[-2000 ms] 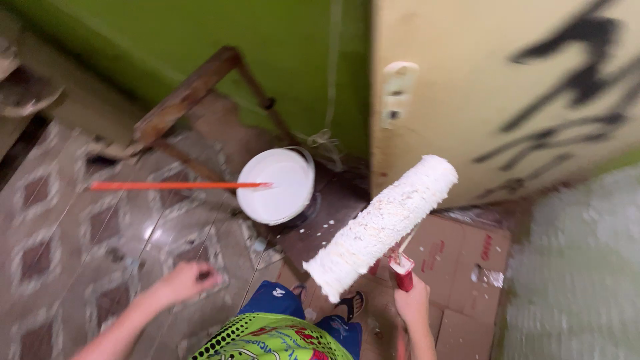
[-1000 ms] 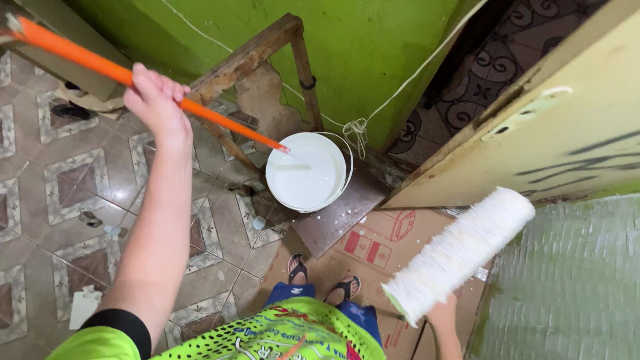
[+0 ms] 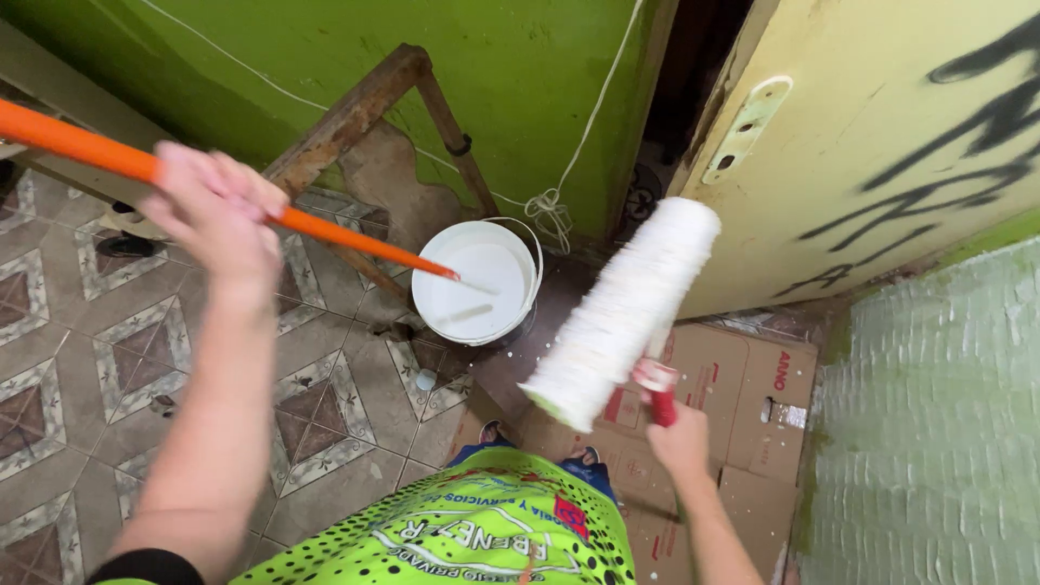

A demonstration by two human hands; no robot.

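My left hand (image 3: pixel 219 211) is closed around a long orange pole (image 3: pixel 357 238), whose lower end reaches into a white plastic bucket (image 3: pixel 532 302) of white paint. In my right hand (image 3: pixel 681 443) is the red handle of a paint roller (image 3: pixel 626 313). Its thick, fluffy cover is white with paint and tilts up to the right, held above the floor between the bucket and the door. The bucket has a thin wire handle and stands on a dark board (image 3: pixel 512 374).
Behind the bucket a worn wooden frame (image 3: pixel 349 122) leans near the green wall (image 3: pixel 520 97), by a coiled white cable (image 3: pixel 548 213). A cream door (image 3: pixel 853 146) with black marks is at right. Paint-spotted cardboard (image 3: pixel 731 390) lies on the tiles; a pale, wet-looking wall (image 3: pixel 934 406) is far right.
My left hand was off the pole two seconds ago; one second ago it held the pole, as now. The roller stays in my right hand throughout.
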